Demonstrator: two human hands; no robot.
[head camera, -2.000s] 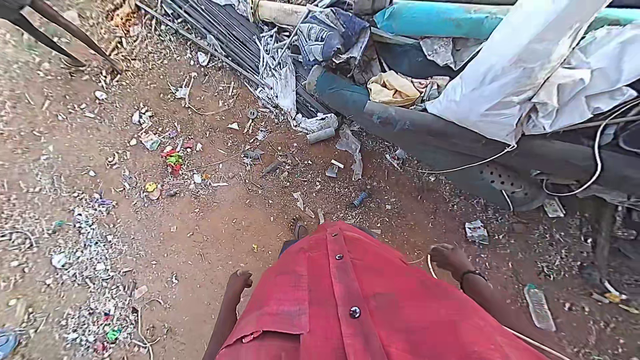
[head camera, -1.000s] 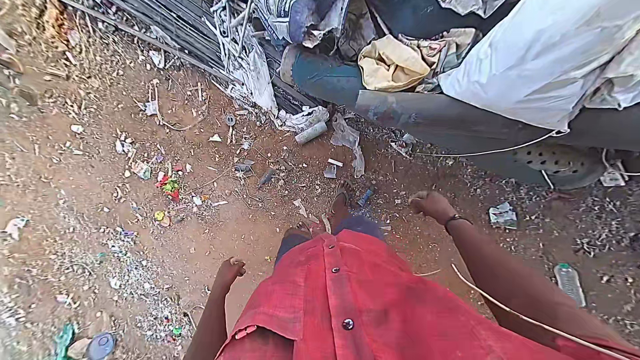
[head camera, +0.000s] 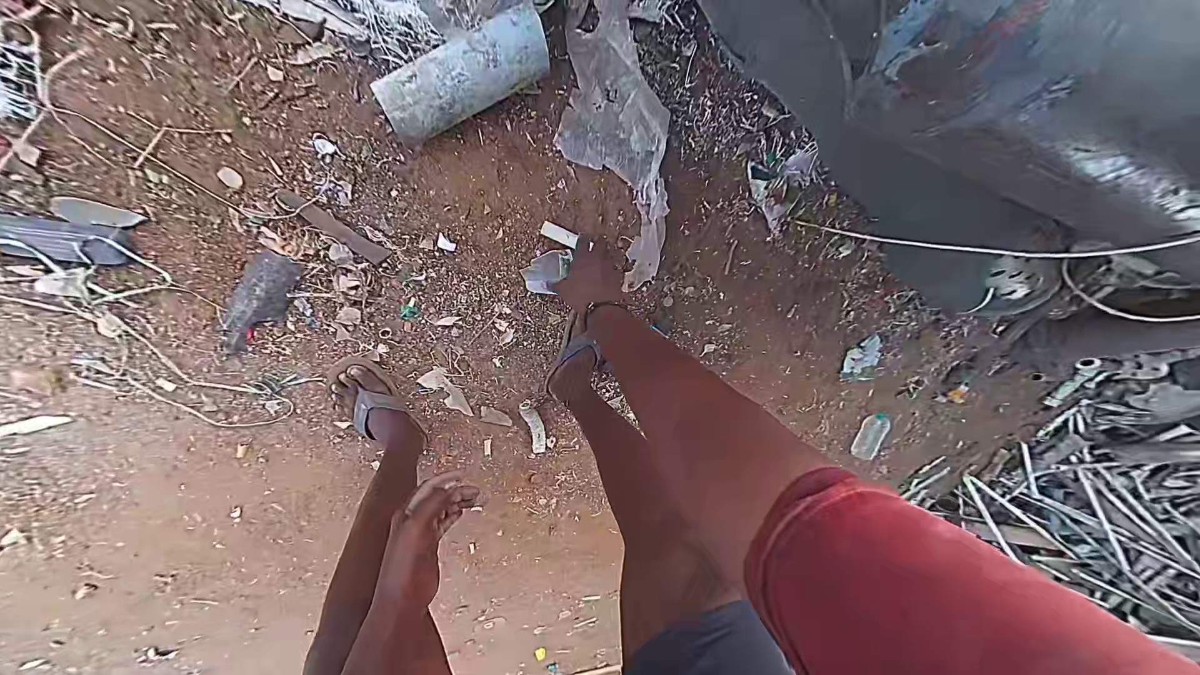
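My right hand (head camera: 592, 274) reaches down to the ground beside my sandaled foot, against a small crumpled piece of packaging (head camera: 547, 272) and close to a short white strip (head camera: 560, 234). Its fingers are dark and blurred, so whether they grip the piece cannot be told. A dark band circles that wrist. Lower and to the left, my left hand (head camera: 441, 502) hangs with loosely curled fingers and nothing in it. A translucent plastic sheet (head camera: 614, 117) lies just above my right hand, and a grey cylindrical pipe piece (head camera: 464, 75) lies to its upper left.
A large dark container or sheet (head camera: 937, 169) with a white cord (head camera: 994, 250) fills the upper right. A pile of thin sticks (head camera: 1106, 506) lies at the right, near a clear plastic bottle (head camera: 871, 437). Tangled string (head camera: 178, 375) and scraps lie at the left.
The view has moved much closer to the ground. My right hand has reached down from beside my body to the litter near my foot. Both sandaled feet now show clearly.
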